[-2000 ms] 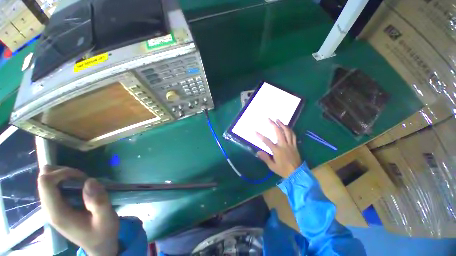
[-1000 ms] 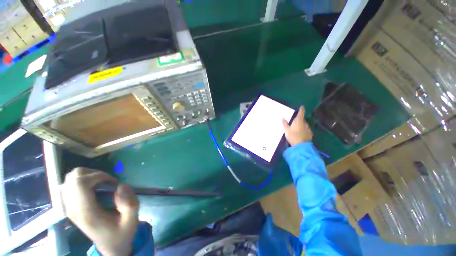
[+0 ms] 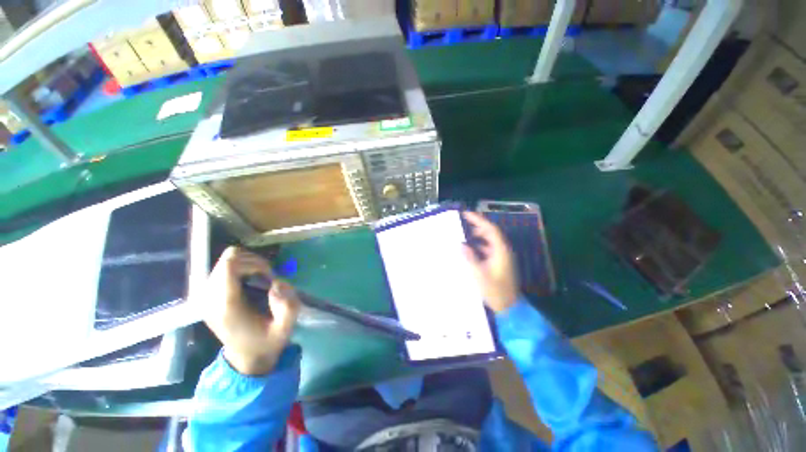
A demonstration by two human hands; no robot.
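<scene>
My left hand (image 3: 246, 311) grips a thin dark tablet (image 3: 353, 318), seen nearly edge-on and pointing right. Its far end overlaps the lower part of a tablet with a lit white screen (image 3: 433, 287); I cannot tell if they touch. My right hand (image 3: 497, 267) holds the lit tablet at its right edge, raised and tilted in front of me. A grey flat plate (image 3: 536, 243) lies on the green bench behind my right hand and is partly hidden by it.
A beige-grey tester (image 3: 283, 201) stands behind, with dark bagged slabs (image 3: 358, 88) on top. White foam trays (image 3: 201, 265) holding dark tablets are at left. Blue tweezers (image 3: 606, 296) and a dark shiny pile (image 3: 667, 238) lie at right. A white post (image 3: 667, 88) rises behind.
My right hand has taken hold of the lit tablet and moved it left, off the plate. My left hand has moved right with the dark tablet. The view has shifted and shows more foam tray.
</scene>
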